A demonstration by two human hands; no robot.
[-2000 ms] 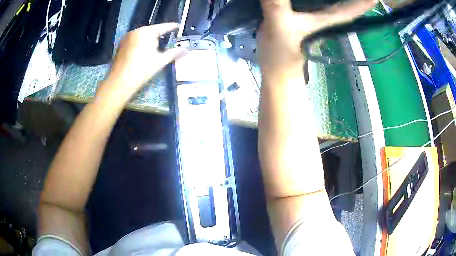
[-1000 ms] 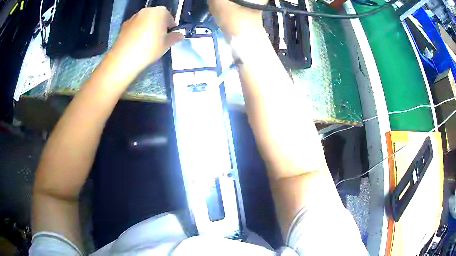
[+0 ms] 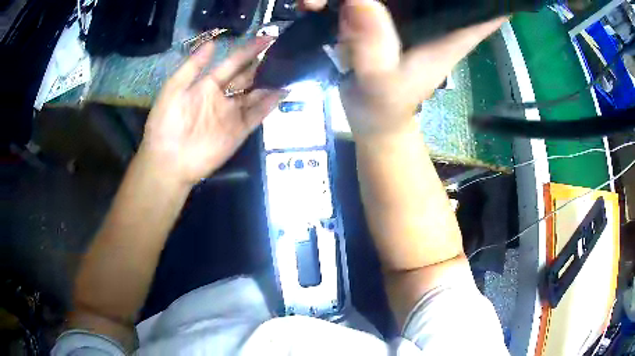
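Note:
A long silvery-white metal plate [image 3: 296, 188], glaring white, runs from the bench edge toward my lap, with a dark oblong slot near its lower end. My right hand [image 3: 386, 83] holds a thick dark electric screwdriver [image 3: 299, 52] above the plate's far end. The tool is blurred and its bit cannot be made out. My left hand [image 3: 198, 122] is palm up with fingers apart, left of the plate's far end and beside the tool's nose. I see nothing held in it.
Black lock panels [image 3: 132, 24] lie on the plastic-covered bench [image 3: 125, 80]. The green conveyor [image 3: 560, 90] runs along the right. A black panel [image 3: 578, 250] lies on an orange-edged board at lower right. A black cord [image 3: 557, 126] and thin white wires cross the right side.
The plate shows lower in view, with its far end under the tool and hands. My left hand has turned palm up and spread its fingers. My right hand and the screwdriver have shifted right.

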